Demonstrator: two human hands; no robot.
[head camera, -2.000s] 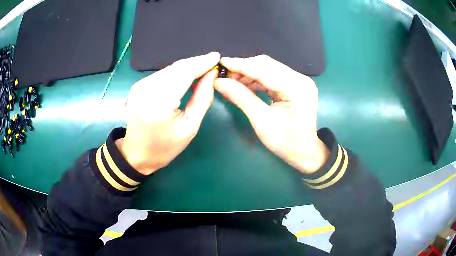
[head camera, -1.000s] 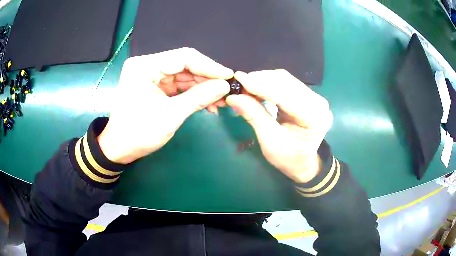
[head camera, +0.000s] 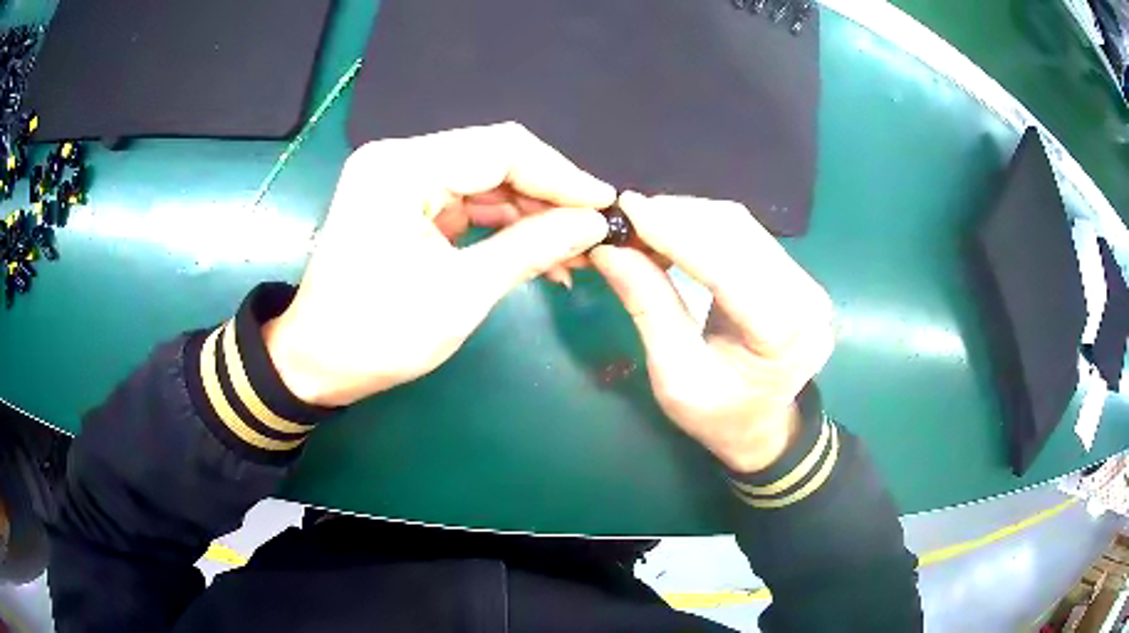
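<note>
A small glossy black part (head camera: 618, 225) with pale glints is pinched between the fingertips of both hands, above the green table near the centre pad's near edge. My left hand (head camera: 415, 266) holds it from the left between thumb and index finger. My right hand (head camera: 733, 309) holds it from the right between thumb and index finger. The fingertips hide much of the part. No yellow shows on it.
The black centre pad (head camera: 582, 99) lies ahead, with several black parts (head camera: 778, 12) at its far right. A left pad (head camera: 180, 68), a heap of black-and-yellow parts (head camera: 50, 186), a green strip (head camera: 307, 132) and a right pad (head camera: 1038, 303) surround the hands.
Both hands have shifted right in view with the part between them. The yellow spot seen on the part two seconds ago no longer shows. The view has turned, and parts show at the centre pad's far right.
</note>
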